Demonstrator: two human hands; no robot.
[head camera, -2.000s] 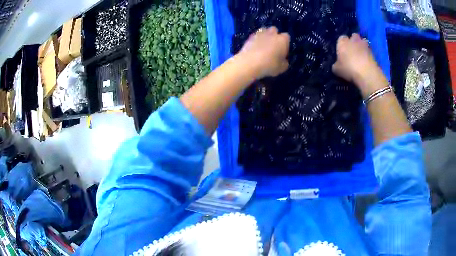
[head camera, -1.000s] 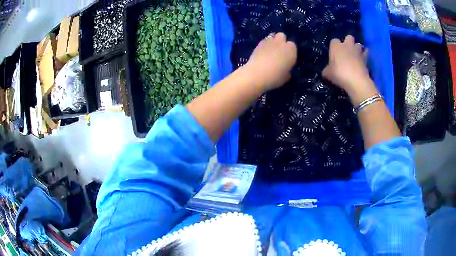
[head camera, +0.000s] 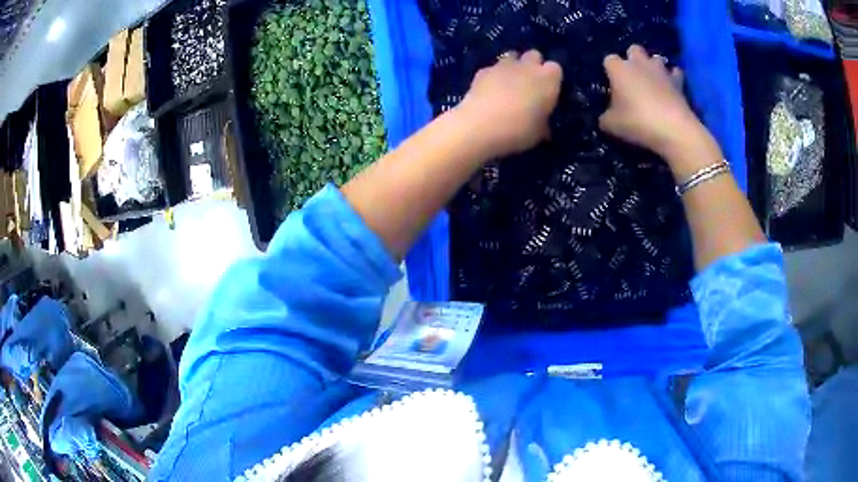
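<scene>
A blue crate (head camera: 583, 350) stands in front of me, filled with small black components (head camera: 574, 235) that show short rows of silver leads. My left hand (head camera: 516, 102) is over the components, left of the crate's middle, with its fingers curled down. My right hand (head camera: 644, 99) is to its right, also with curled fingers, and wears a metal bracelet (head camera: 703, 176) at the wrist. The hands are apart. The fingertips are partly hidden against the dark heap, so I cannot tell whether either hand holds components.
Left of the crate is a black bin of green parts (head camera: 315, 104), then a bin of silver parts (head camera: 199, 47) and cardboard pieces (head camera: 122, 75). Right is a black bin with a bag (head camera: 793, 141). A badge (head camera: 428, 341) hangs by the crate's near left corner. Blue sleeves (head camera: 85, 386) show at lower left.
Both hands stay over the black components; they have come closer together since two seconds ago, and the fingers have shifted slightly. The green parts bin sits slightly further left in view.
</scene>
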